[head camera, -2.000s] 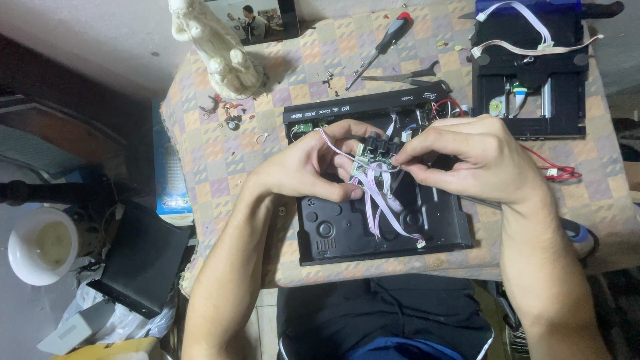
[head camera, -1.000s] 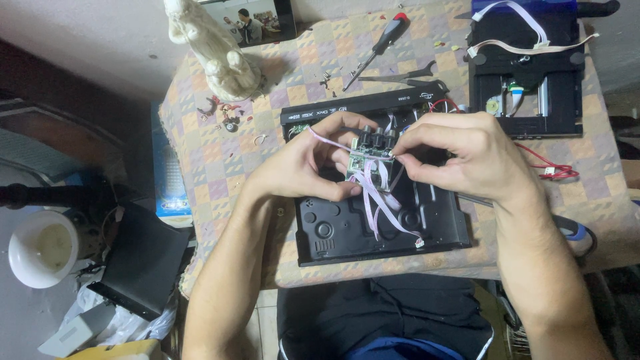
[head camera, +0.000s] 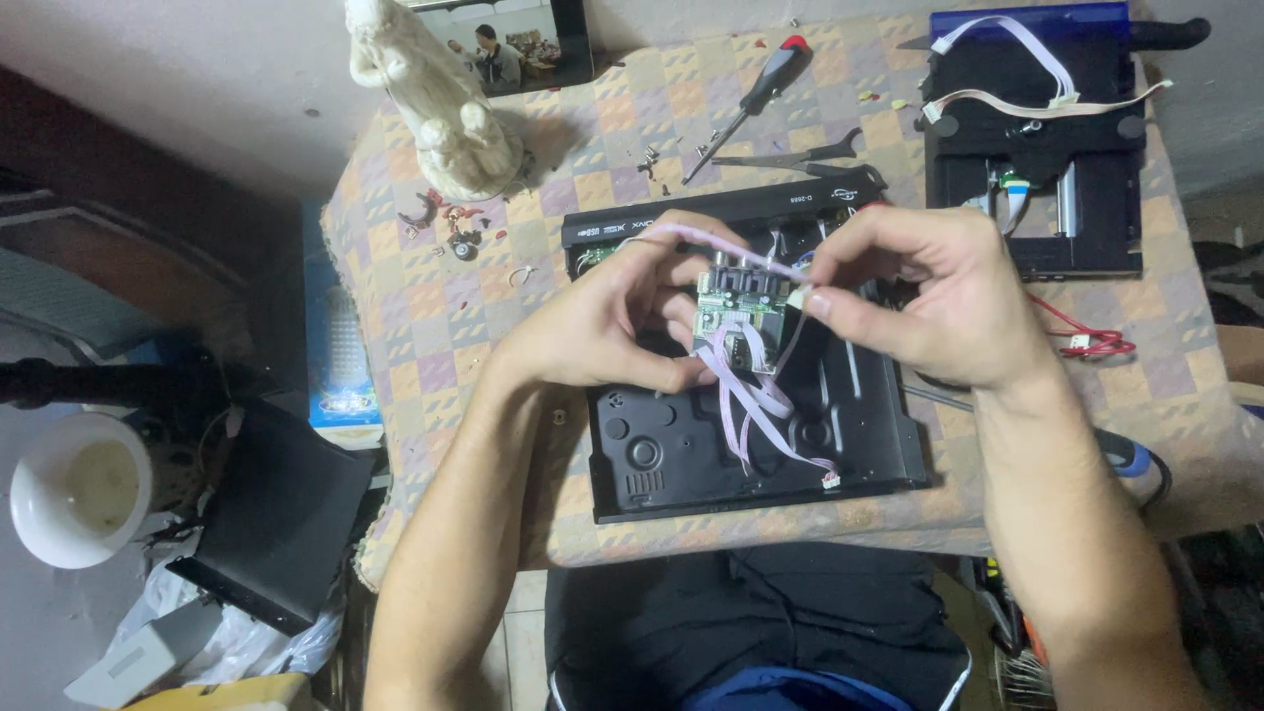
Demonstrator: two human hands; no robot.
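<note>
My left hand (head camera: 632, 316) grips a green circuit board (head camera: 739, 314) by its left edge, with black jacks along the board's top side. White and purple ribbon cables (head camera: 741, 390) hang from it, one ending in a small white connector (head camera: 830, 480). In my right hand (head camera: 908, 291), thumb and index finger pinch the connector end of a purple cable (head camera: 726, 240), which arcs over the board from my left hand. Both hands are above the open black metal chassis of a disc player (head camera: 652, 484), whose upper inside is partly hidden by them.
Behind the chassis lie a screwdriver (head camera: 760, 94), scissors (head camera: 790, 158) and loose screws (head camera: 647, 161). A white figurine (head camera: 449, 118) and a framed photo (head camera: 533, 44) stand back left. A black disc drive unit (head camera: 1066, 148) with cables is back right, near red wires (head camera: 1096, 344).
My right fingers have drawn away from the board's right edge with a purple cable end. That cable now stretches across above the board; earlier its loose part reached left past my left hand.
</note>
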